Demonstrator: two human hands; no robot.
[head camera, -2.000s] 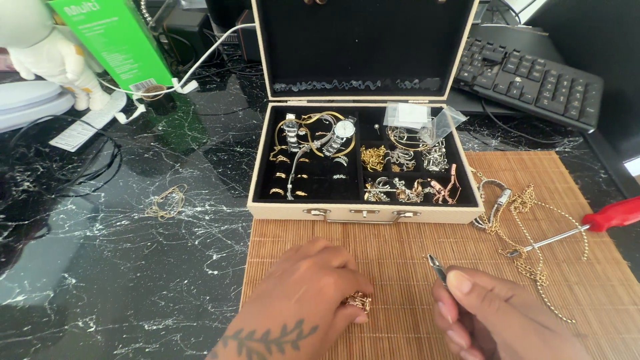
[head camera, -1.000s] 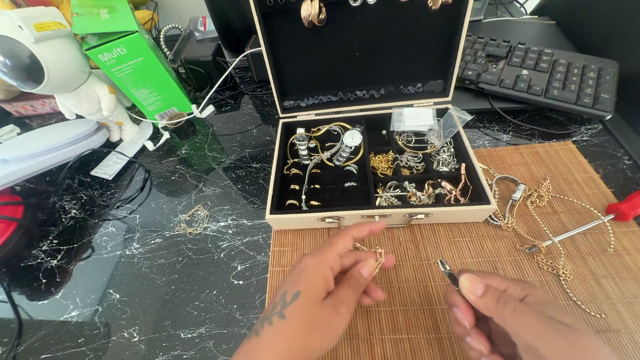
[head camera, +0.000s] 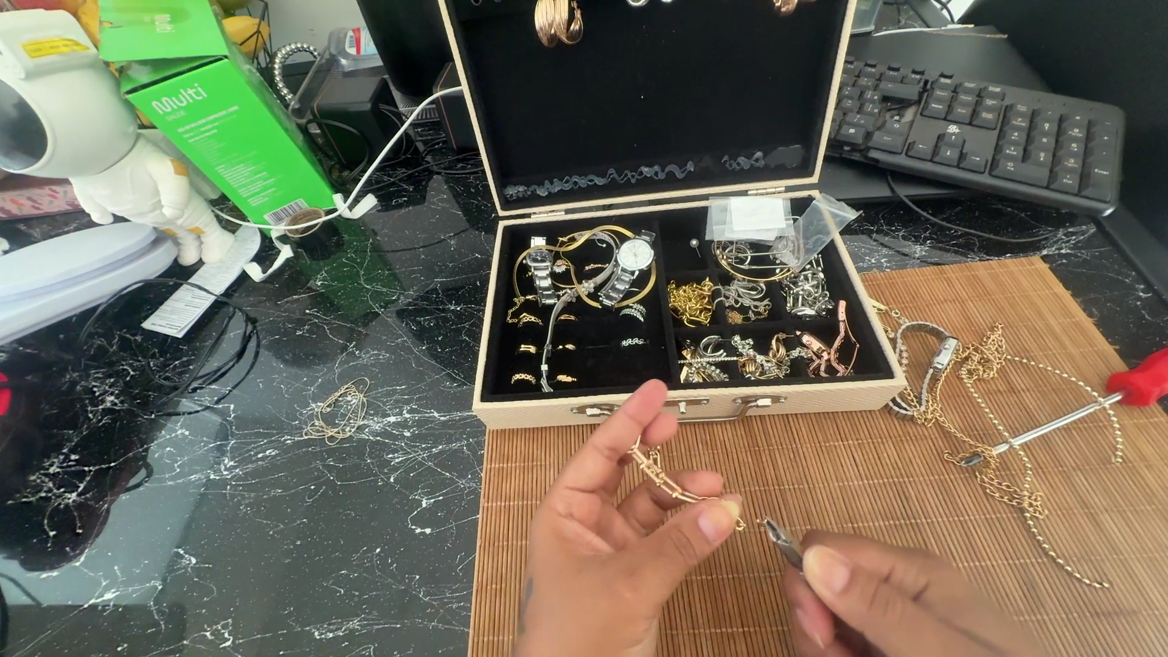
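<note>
My left hand holds a gold-coloured chain bracelet between thumb and fingers, its end hanging at the thumb tip. Just to the right, my right hand grips a small metal plier-like tool, whose tip points at the bracelet's end with a small gap between them. Beyond both hands, an open cream jewelry box holds wristwatches, rings, earrings and a heap of gold chain. The handles of the tool are hidden in my right hand.
On the bamboo mat, at right, lie gold chains, a small wristwatch and a red-handled screwdriver. A thin tangled chain rests on the black marbled table. Behind stand a keyboard, a green box and an astronaut figure.
My left hand has lifted and turned palm up, its fingers spread, so the bracelet shows more fully. My right hand still holds the tool. The view has shifted somewhat.
</note>
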